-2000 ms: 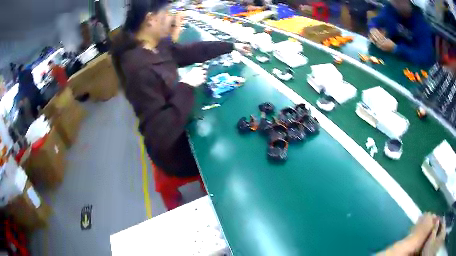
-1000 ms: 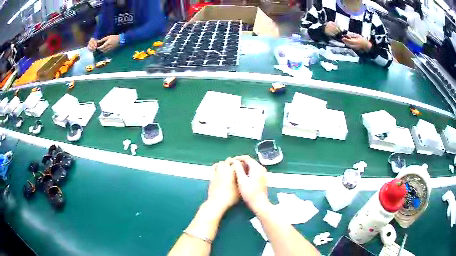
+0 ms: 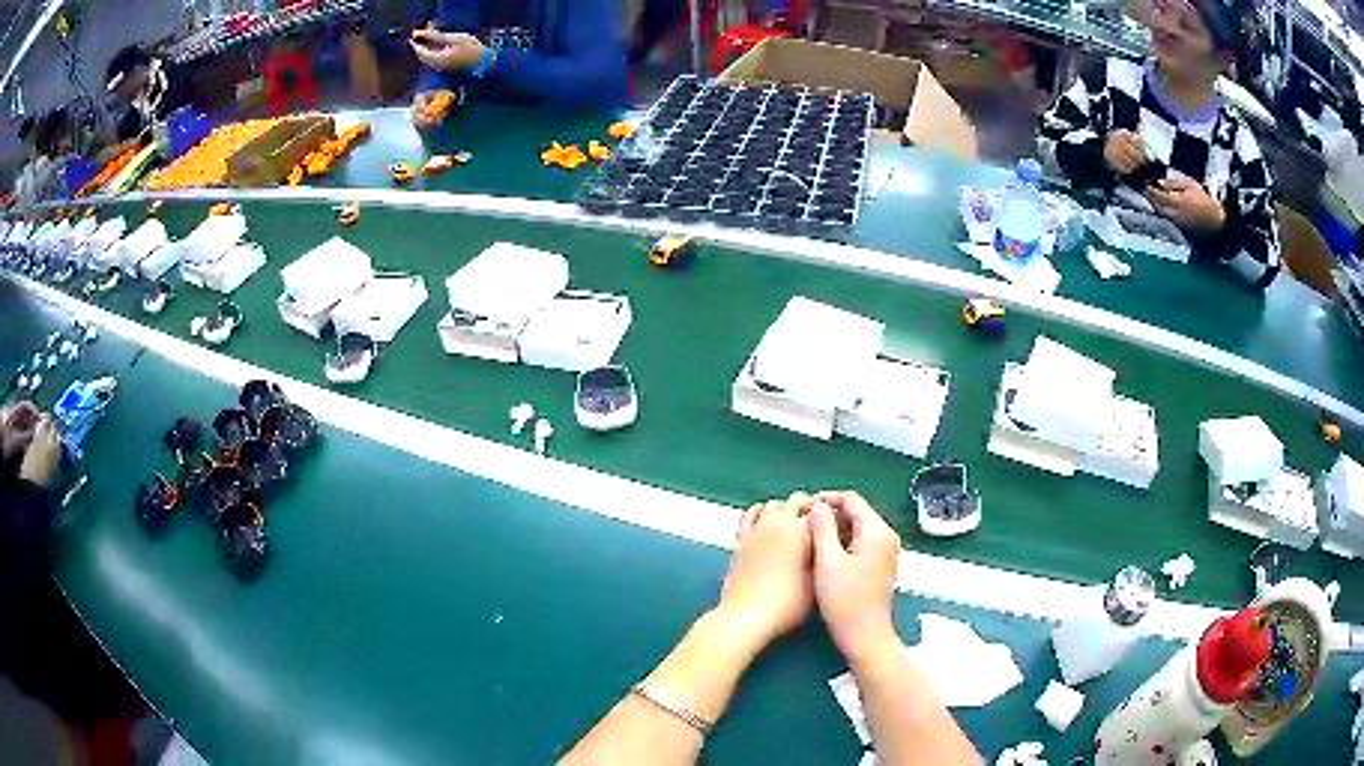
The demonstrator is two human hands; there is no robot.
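My left hand [image 3: 770, 569] and my right hand [image 3: 857, 566] are together over the near rail of the belt, fingers curled in and touching. What they hold, if anything, is hidden by the fingers. A charging case [image 3: 945, 500] with a dark inside and white rim lies on the belt just beyond my right hand. A white gift box [image 3: 815, 367] with its parts side by side stands behind it. Another charging case [image 3: 606, 398] lies further left, with a pair of white earbuds [image 3: 531, 427] beside it. White wipes [image 3: 957, 663] lie right of my right wrist.
Spare black cases [image 3: 240, 464] are heaped at left. A pale bottle [image 3: 1104, 629], a red-capped bottle [image 3: 1182, 696] and a round tub [image 3: 1283, 666] stand at right. Across the belt are a black blister tray [image 3: 748, 150], orange pieces [image 3: 247, 153] and two people.
My view has swung from the left to the front, then slightly left again, so things sit further right. My hands stay together at the near rail; they were partly cut off two seconds ago.
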